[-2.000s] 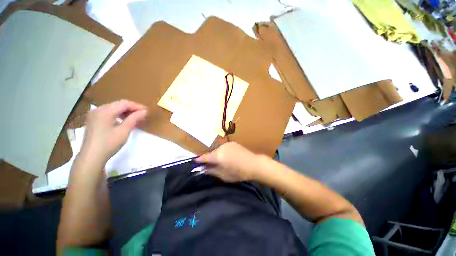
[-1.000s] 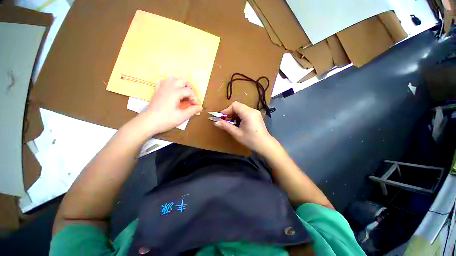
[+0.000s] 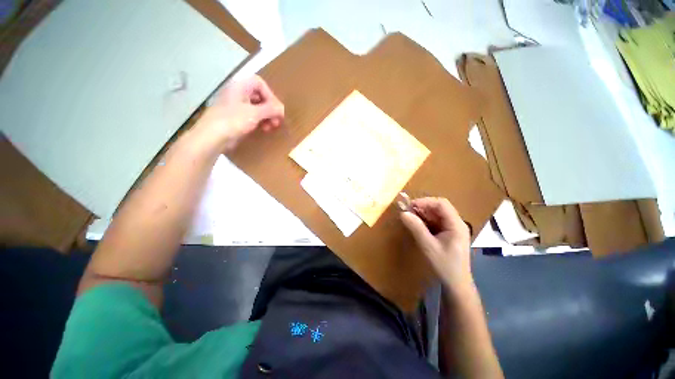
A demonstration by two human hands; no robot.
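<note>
A brown garment panel point(image 3: 437, 96) lies on the white-covered table, its near corner over the edge by my apron. A pale yellow pocket piece point(image 3: 363, 152) lies on it, with a small white piece point(image 3: 331, 206) showing below its lower left side. My right hand point(image 3: 442, 233) holds thread snips point(image 3: 405, 202), mostly hidden by the fingers, beside the right corner of the yellow piece. My left hand point(image 3: 252, 111) is raised over the panel's left edge, fingers curled together. Whether it pinches a thread is too blurred to tell.
A large pale grey-white sheet point(image 3: 111, 96) lies on brown panels at the left. Another pale sheet point(image 3: 581, 133) lies on stacked brown panels point(image 3: 559, 222) at the right. Yellow-green fabric point(image 3: 655, 70) is at the far right. Dark floor point(image 3: 577, 296) shows below the table edge.
My left hand has moved from the yellow piece's lower edge up and left, off the piece. The snips remain in my right hand, now by the yellow piece's right corner. The camera view has shifted.
</note>
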